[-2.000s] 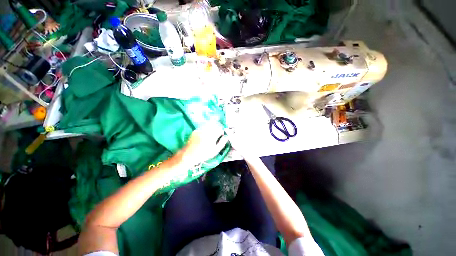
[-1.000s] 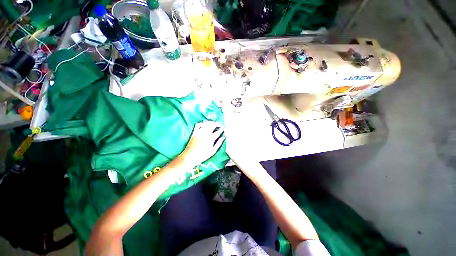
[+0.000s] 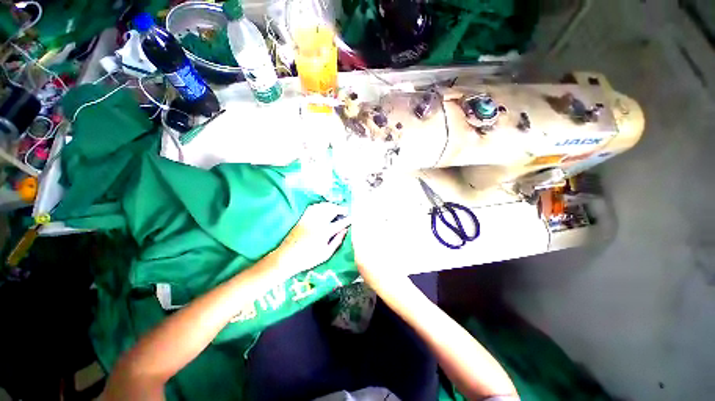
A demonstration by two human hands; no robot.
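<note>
The green garment piece (image 3: 227, 207) lies on the white table's left part and hangs over the front edge, its printed logo (image 3: 294, 294) below my left wrist. My left hand (image 3: 317, 233) lies on the cloth near the needle area, fingers bent; whether it grips cannot be told. My right hand (image 3: 364, 247) is at the cloth's right edge, its fingers washed out by glare. The cream sewing machine (image 3: 502, 129) stands to the right; its needle area is glared out. Thread scissors (image 3: 453, 223) lie under the machine arm.
A dark bottle (image 3: 179, 72), a clear bottle (image 3: 252, 59) and an orange-yellow bottle (image 3: 315, 63) stand behind the table, near a metal bowl (image 3: 202, 31). A yellow-handled tool (image 3: 22, 247) hangs at the left. Green cloth (image 3: 541, 368) lies on the floor at the right.
The view has shifted, so machine and scissors sit further right and lower than one second ago. The cloth's printed edge hangs lower. Both hands stay near the needle area.
</note>
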